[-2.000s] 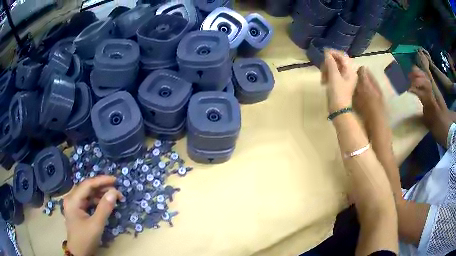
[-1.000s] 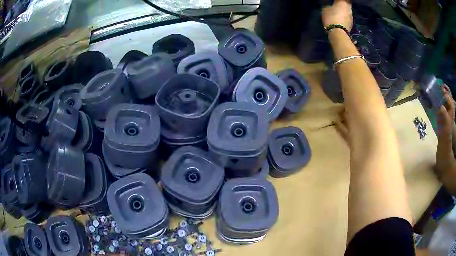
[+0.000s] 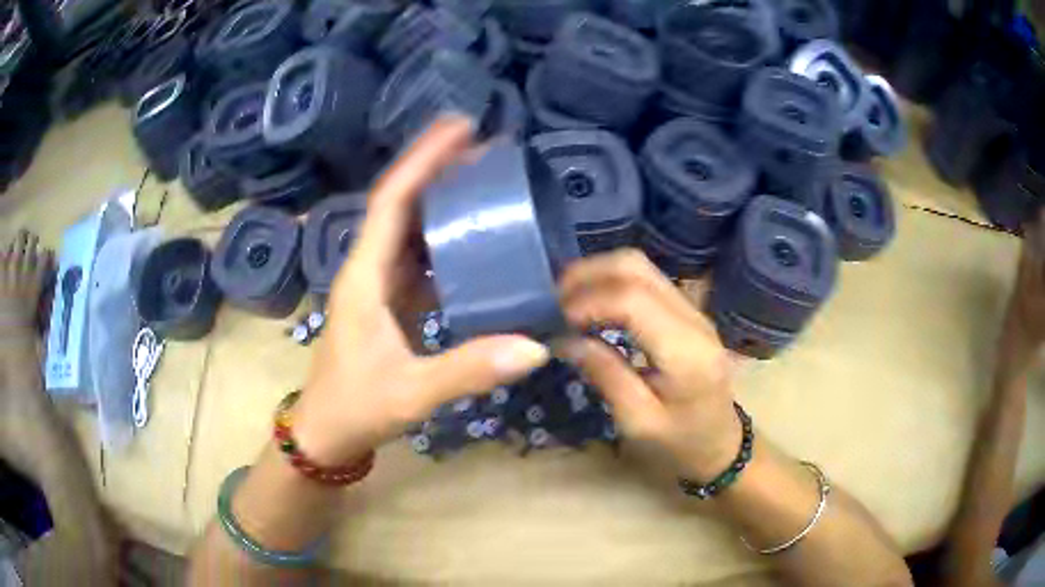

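Observation:
A dark grey plastic housing (image 3: 487,247) is held up on its side above the table. My left hand (image 3: 395,333) grips it from the left, fingers over the top and thumb along the bottom. My right hand (image 3: 659,350) is at its right, open side, fingertips at the lower rim and slightly blurred; whether they pinch a small piece cannot be told. A heap of small lever pieces (image 3: 493,424) with pale discs lies on the paper behind and below my hands, partly hidden by them.
Stacked housings (image 3: 785,258) fill the back. More housings (image 3: 258,255) stand at the left. A pale blue box (image 3: 75,304) and a white coiled cable (image 3: 143,373) lie far left. Another person's arm (image 3: 40,424) is at the left edge, another (image 3: 1014,344) at the right. Brown paper (image 3: 871,401) covers the table.
The view has swung left. My right hand has come back from the far stacks to the front. My left hand is in view again, and both hands are now at a raised housing.

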